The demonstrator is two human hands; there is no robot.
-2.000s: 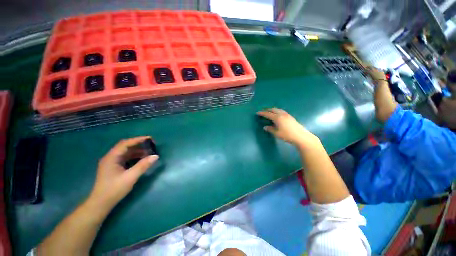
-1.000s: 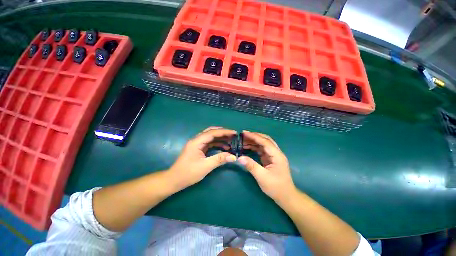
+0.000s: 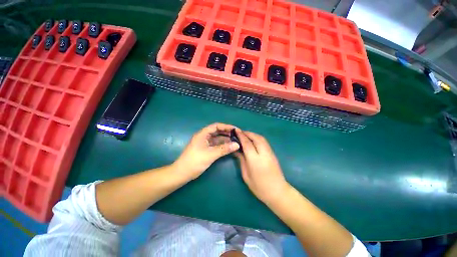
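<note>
A small black device body [image 3: 236, 138] is held between my two hands over the green bench, mostly covered by the fingers. My left hand [image 3: 206, 148] grips it from the left with thumb and fingers. My right hand [image 3: 259, 163] is closed against its right side, fingers together. Whether a separate frame is on it cannot be told. The right tray [image 3: 270, 92], orange-red, lies beyond my hands with black units in its near rows. The left tray [image 3: 75, 131] holds black units in its far rows.
A black smartphone [image 3: 125, 108] lies beside the left tray. Stacked clear trays [image 3: 260, 106] are under the right tray. The green bench [image 3: 330, 175] has its near edge by my body. Small tools [image 3: 435, 79] lie at the far right.
My hands have turned the device between them. My right fingers, earlier spread around its side, are now folded closer against it. The trays look slightly shifted with the camera.
</note>
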